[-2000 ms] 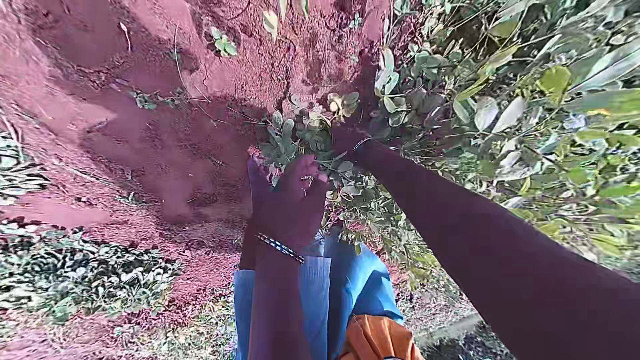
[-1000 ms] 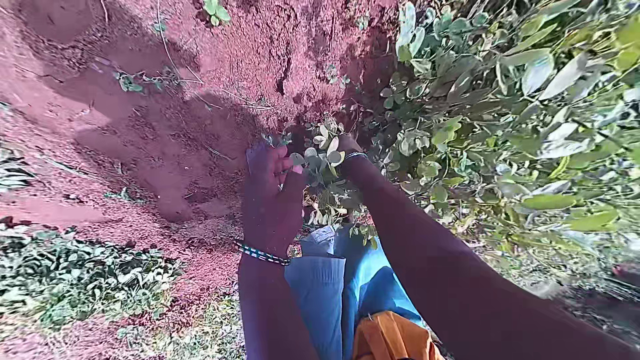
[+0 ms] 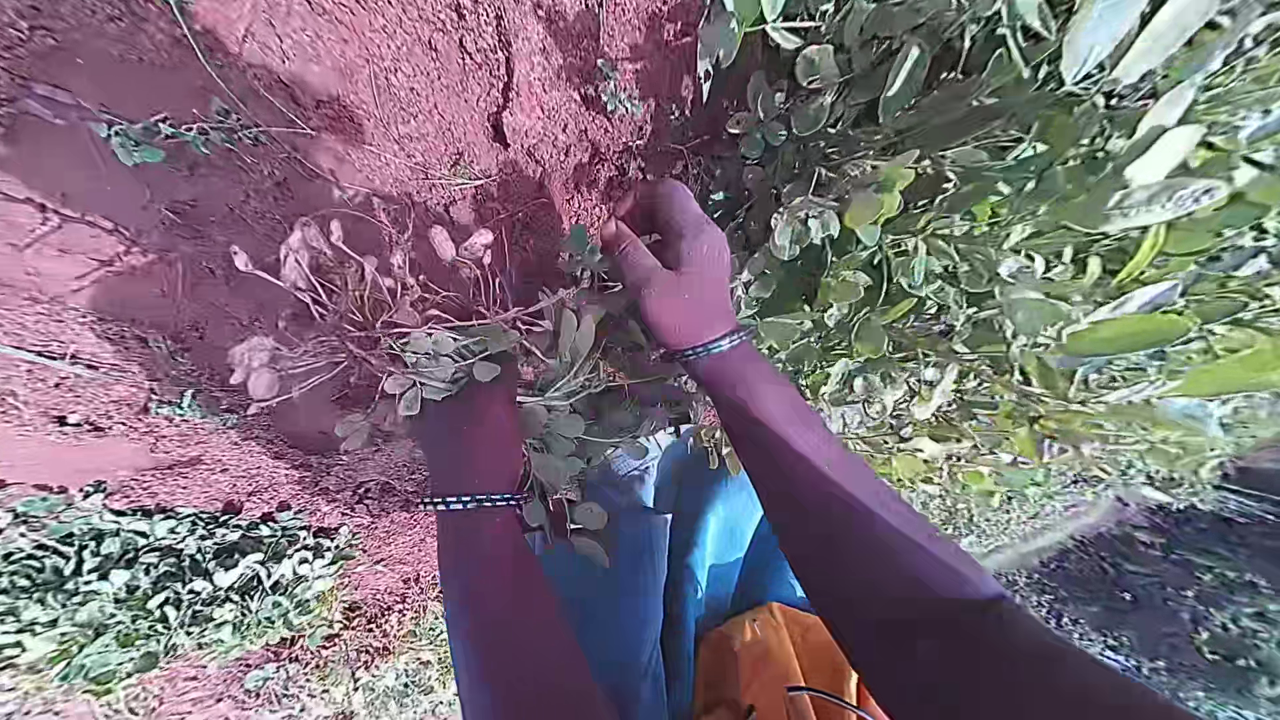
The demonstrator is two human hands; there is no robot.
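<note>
An uprooted peanut plant [image 3: 440, 350], with pale pods [image 3: 460, 243] on its roots, lies across my left hand [image 3: 475, 385]. The plant's leaves and stems cover most of that hand, and its fingers are hidden. Leafy stems hang down on the near side, over my blue trousers. To the right, my right hand [image 3: 675, 265] is beside the reddish soil [image 3: 580, 150], thumb and forefinger curved toward each other with a gap between them. No object shows plainly in it. Each wrist wears a beaded bracelet.
Dense leafy plants [image 3: 950, 250] fill the right side. Low green plants [image 3: 150, 590] grow at the lower left. A thin vine [image 3: 180, 130] trails over the soil at the upper left. An orange cloth or bag [image 3: 770, 660] is at my lap.
The peanut plant's roots and pods have come into sight above my left hand; earlier only leaves showed between my hands. My hands have moved apart, and the view is closer to the soil.
</note>
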